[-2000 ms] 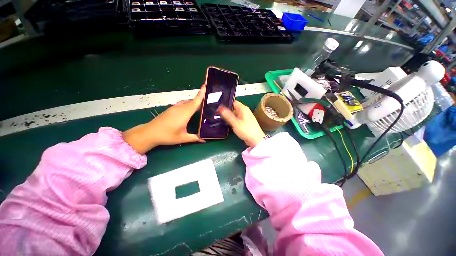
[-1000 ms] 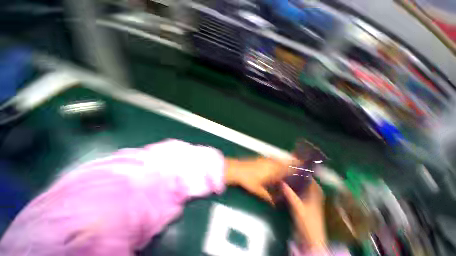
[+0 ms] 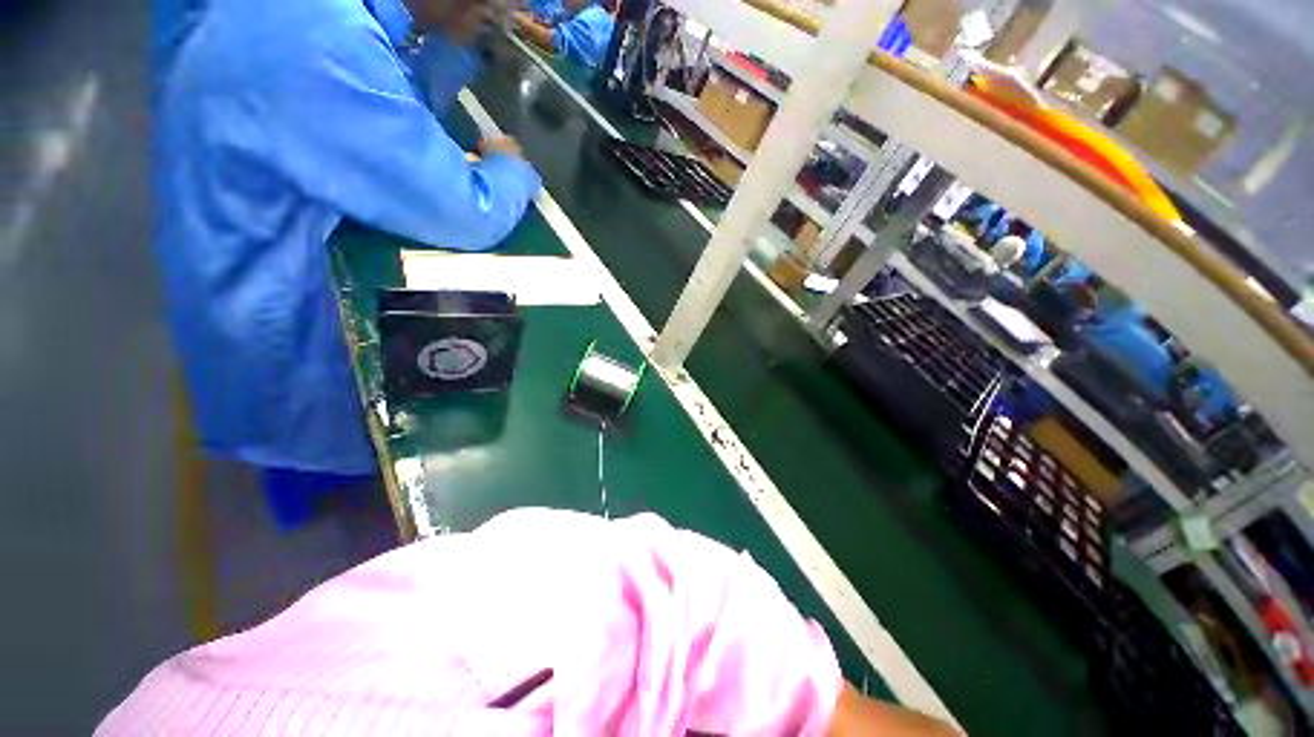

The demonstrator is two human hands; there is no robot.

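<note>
My left arm in a pink sleeve crosses the bottom of the view. Only a bit of skin of my left hand shows at the bottom edge; its fingers are cut off. My right hand is out of the picture. The phone is not in view. Nearest beyond the sleeve, a solder wire spool with green flanges lies on the green bench, a thin pale strand running from it towards my sleeve. Left of it stands a black square fan with a round grille.
A person in a blue smock leans on the bench at the left. A pale paper sheet lies behind the fan. A white post rises from the white strip. Black trays stand along the right, with shelving behind.
The view has swung left, to the person, fan and spool. The phone, the white plate and my right hand have left the picture; my left hand is mostly cut off.
</note>
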